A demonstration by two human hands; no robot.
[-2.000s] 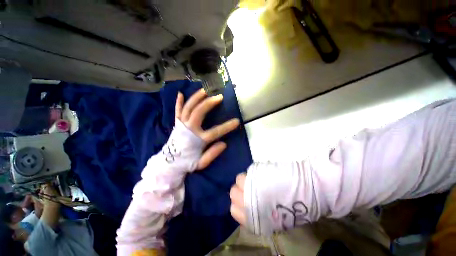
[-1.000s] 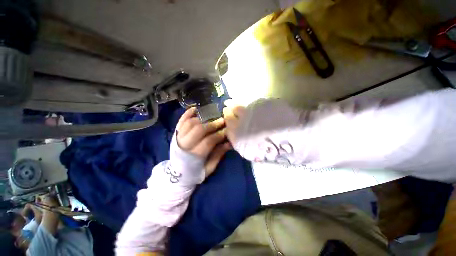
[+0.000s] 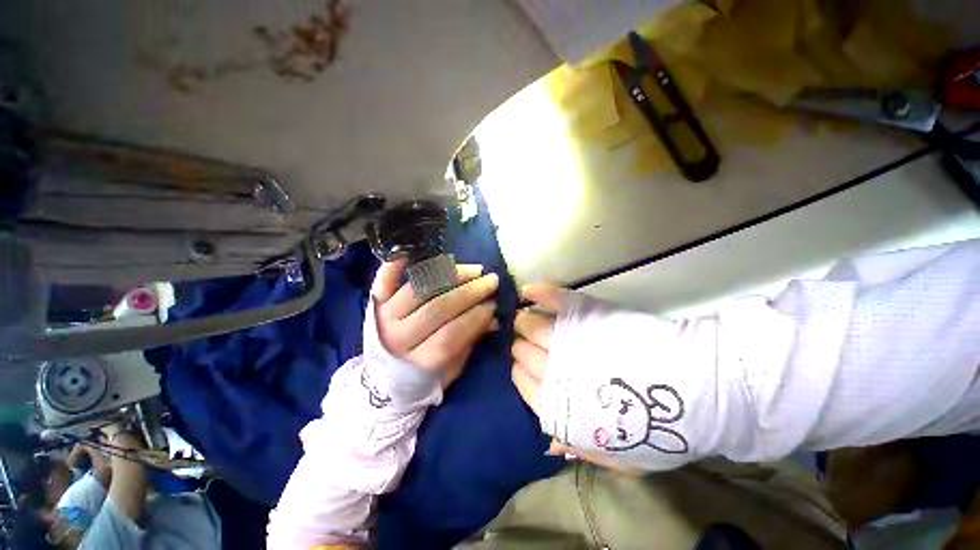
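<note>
A large navy cloth [image 3: 462,440] lies bunched left of and below the needle area, its right edge running down beside the white table. My left hand [image 3: 435,322] is on the cloth just below the machine's dark round part [image 3: 408,228], with fingers bent together at the cloth edge. My right hand [image 3: 532,349] is at the same edge, close to the left fingertips, fingers curled over it; its palm is hidden by the pale pink sleeve. The presser foot and needle are not clearly visible.
Black thread snips [image 3: 672,113] lie by crumpled yellow cloth [image 3: 752,64]. Shears with a red handle [image 3: 962,81] lie at the upper right. A metal bar [image 3: 204,331] crosses the left. Another machine [image 3: 81,381] and a person [image 3: 140,516] are at the lower left.
My right hand went up to the needle area, then came back down along the cloth edge. My left fingers, spread flat earlier, are now bent together. The view has shifted.
</note>
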